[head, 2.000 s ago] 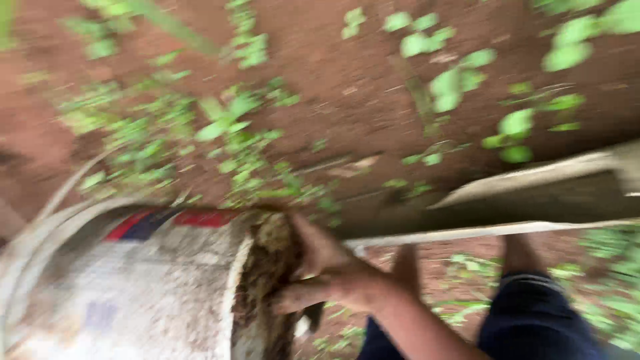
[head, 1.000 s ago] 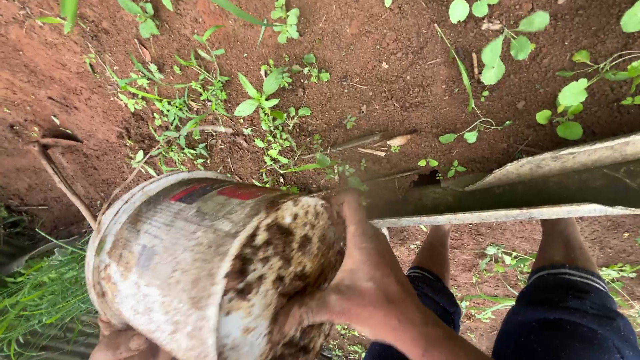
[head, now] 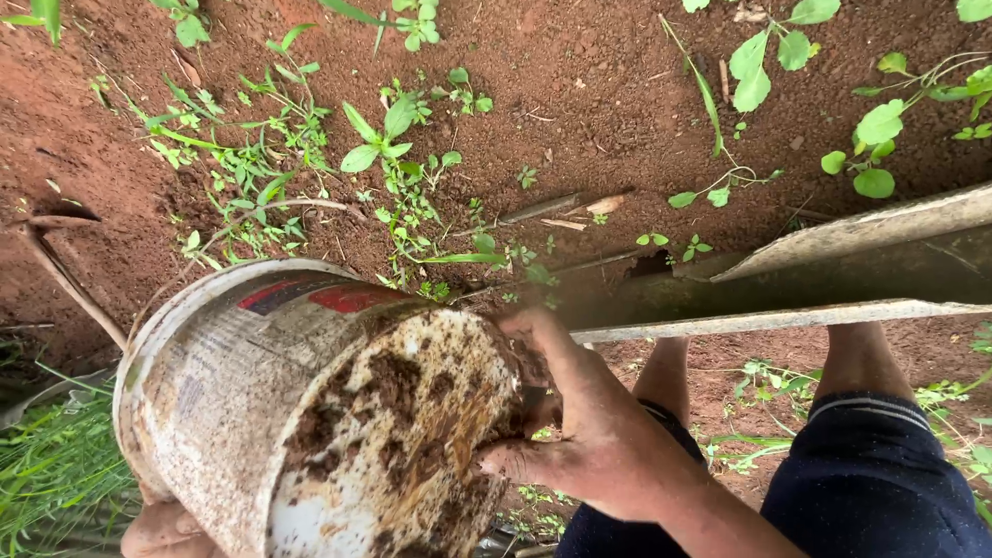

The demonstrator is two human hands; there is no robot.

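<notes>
A dirty white plastic bucket (head: 240, 387) lies tilted on its side in the air at lower left, its soil-caked base (head: 403, 426) toward the camera and its rim to the left. My right hand (head: 597, 426) grips the base edge, the thumb on the base and the fingers around the far side, partly hidden. My left hand (head: 170, 531) supports the bucket near the rim at the bottom left; most of it is hidden or cut off. The bucket's mouth and any contents are out of sight. A wire handle (head: 232, 225) arcs from the rim.
A long, open, trough-like channel (head: 814, 283) with pale edges and a dark inside runs from beside my right hand to the right edge. My legs stand below it. Red soil (head: 573, 101) bears small weeds; a curved stick-like piece (head: 74, 287) and grass (head: 62, 465) are at left.
The bucket has turned in my hands, so that far more of its soiled base shows than two seconds ago. My left hand, unseen in the oldest frame, shows at the bottom left.
</notes>
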